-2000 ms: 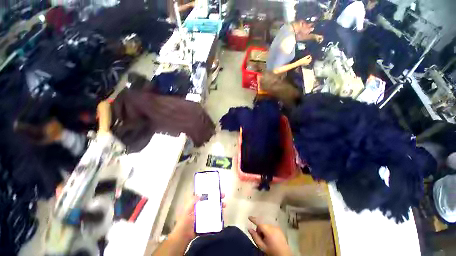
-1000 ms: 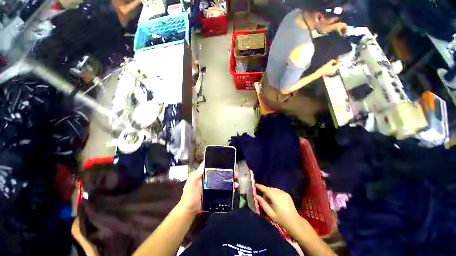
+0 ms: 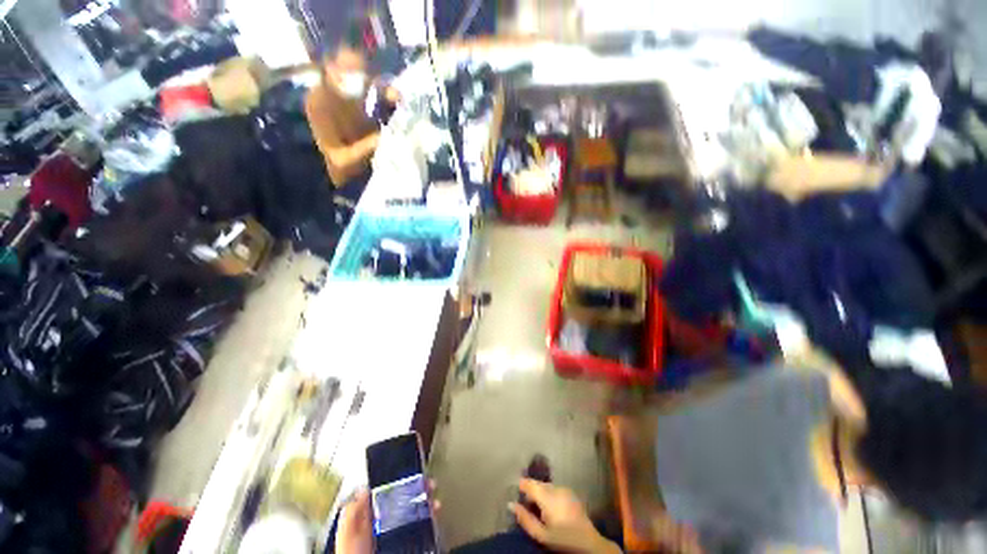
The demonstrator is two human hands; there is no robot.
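A smartphone (image 3: 400, 496) with a lit screen showing a light picture between dark bands is upright in my left hand (image 3: 355, 524) at the bottom of the view. The phone and my left hand are partly cut off by the bottom edge. My right hand (image 3: 554, 515) is to the right of the phone, apart from it, with fingers partly bent and nothing visible in them.
A white machine table (image 3: 363, 346) runs ahead on the left, with a turquoise crate (image 3: 460, 254) on it. A red crate (image 3: 555, 355) holding a cardboard box stands on the floor. A person in grey (image 3: 747, 460) sits close on the right. Another person (image 3: 341, 124) works at the far left.
The view has moved forward along the aisle. The phone sits lower and further left in view. The person in grey is now nearer, at the lower right.
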